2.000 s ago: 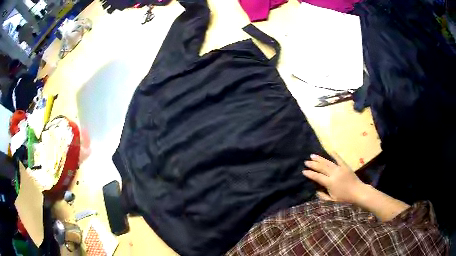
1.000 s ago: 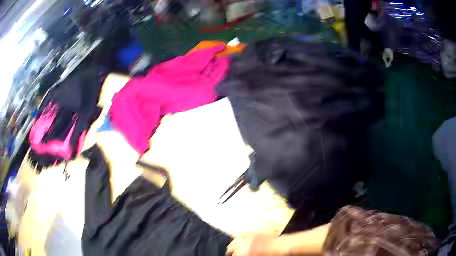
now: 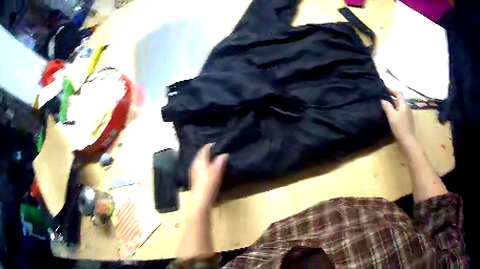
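A black garment lies on the pale table, its lower part folded up over the body and one sleeve stretching away at the top. A narrow black strap sticks out at its upper right. My left hand is slightly blurred on the garment's lower left, thumb and fingers apart. My right hand is at the garment's right edge, with its fingertips closed on the fold's corner.
A black phone touches the garment's left side. A red tray of papers, a brown card, a round container and a sticker sheet stand left. White paper and dark garments lie right.
The view has swung right and back. The garment's lower part is now folded upward, baring the near table edge. My left hand has come into view; my right hand is at the fold's corner.
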